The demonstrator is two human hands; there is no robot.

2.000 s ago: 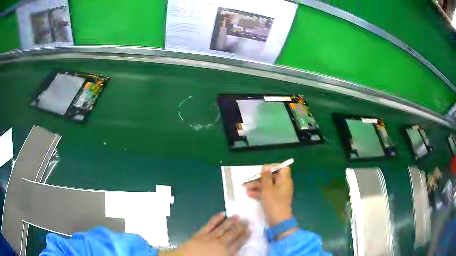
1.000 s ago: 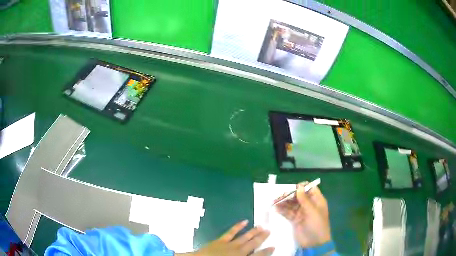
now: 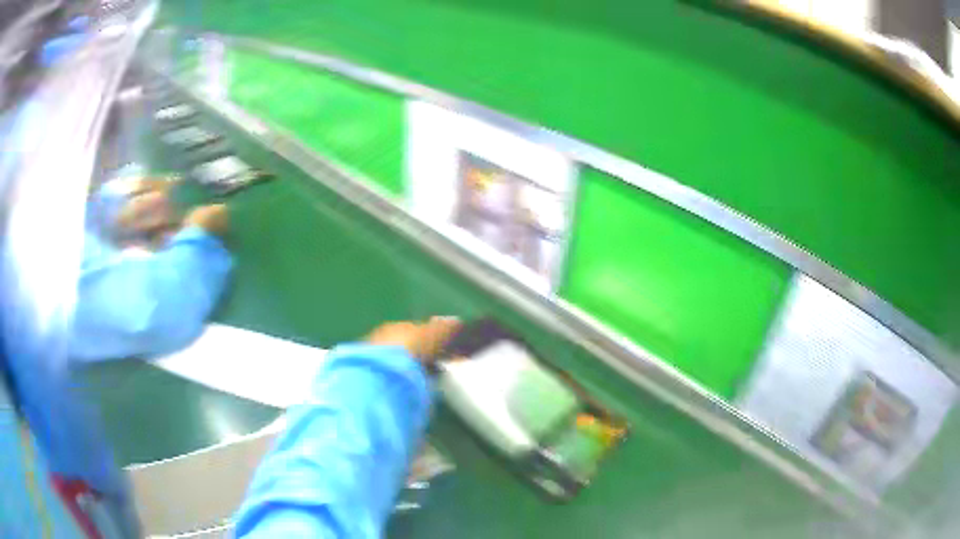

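The frame is blurred. My left hand (image 3: 418,337) reaches up in a blue sleeve and grips the black left end of an open tablet assembly (image 3: 526,405). The tablet lies tilted on the dark green bench. Its silver-white plate faces up, and its board end with orange and green patches points to the lower right. My fingertips are partly hidden at the tablet's edge. My right hand is not in view, and neither are the tweezers.
Another person in blue (image 3: 147,284) works at the left. More tablets (image 3: 226,172) lie beyond at the upper left. A white strip (image 3: 242,363) and a grey-beige strip (image 3: 200,484) lie left of my arm. The green partition (image 3: 663,284) with instruction sheets (image 3: 421,158) runs behind.
The view has swung to the left. My left hand has left the white sheet and taken hold of a tablet. My right hand, the tweezers and the sheet have gone out of view.
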